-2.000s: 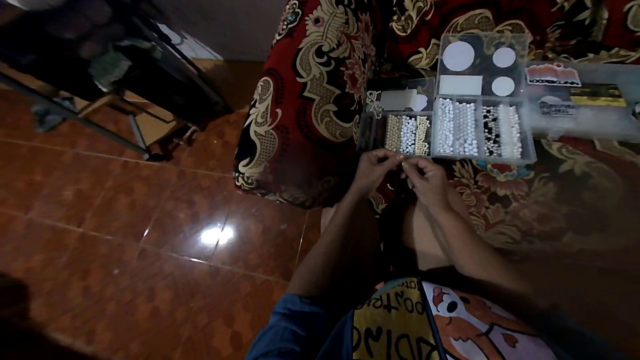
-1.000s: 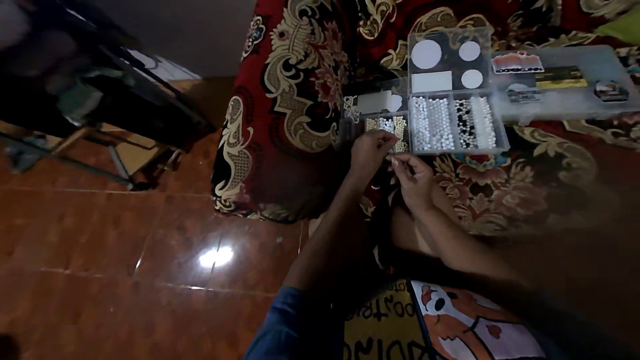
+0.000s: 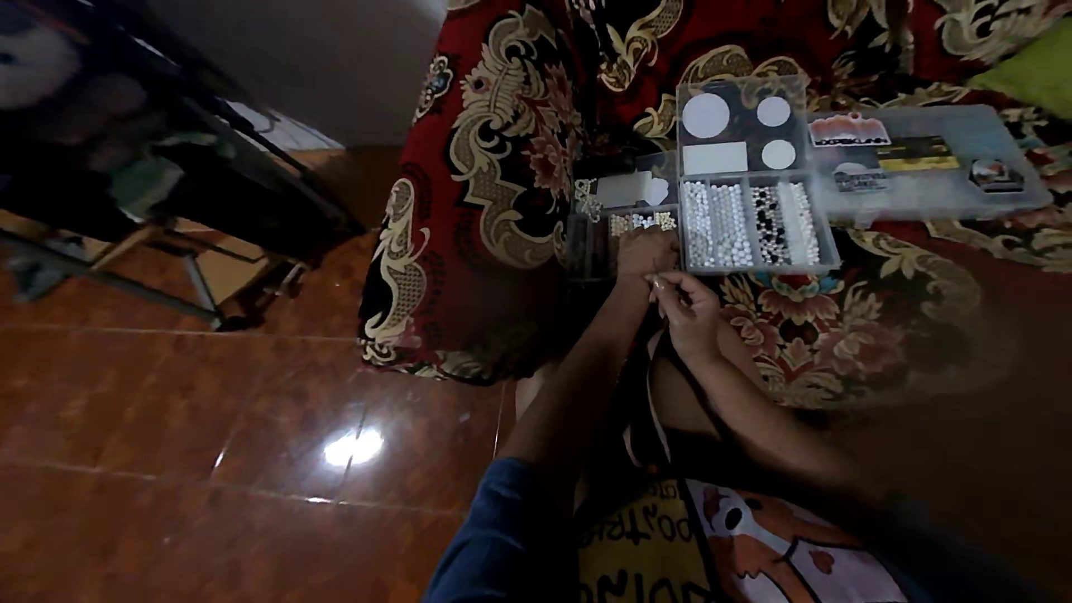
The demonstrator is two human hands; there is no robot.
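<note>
My left hand [image 3: 648, 249] reaches over the front of a small clear plastic bead box [image 3: 586, 243]; its fingertips are hard to make out against the gold and white beads [image 3: 643, 222]. Just to the right and nearer me, my right hand [image 3: 688, 308] pinches something tiny and shiny between thumb and finger, too small to name. To the right stands a larger clear compartment box [image 3: 831, 251], its lid up, with white beads [image 3: 734, 230] and black-and-white beads [image 3: 769, 226] in its sections.
A long translucent plastic case [image 3: 1005, 188] with stickers lies right of the boxes on the red patterned sofa cover [image 3: 511, 167]. A green cloth [image 3: 1034, 71] is at the upper right. A metal-framed rack [image 3: 109, 285] stands on the tiled floor [image 3: 251, 394] at left.
Two seconds ago my hands were together in front of the small box; my left hand has since moved forward over its beads. My right hand stays in front, fingers pinched.
</note>
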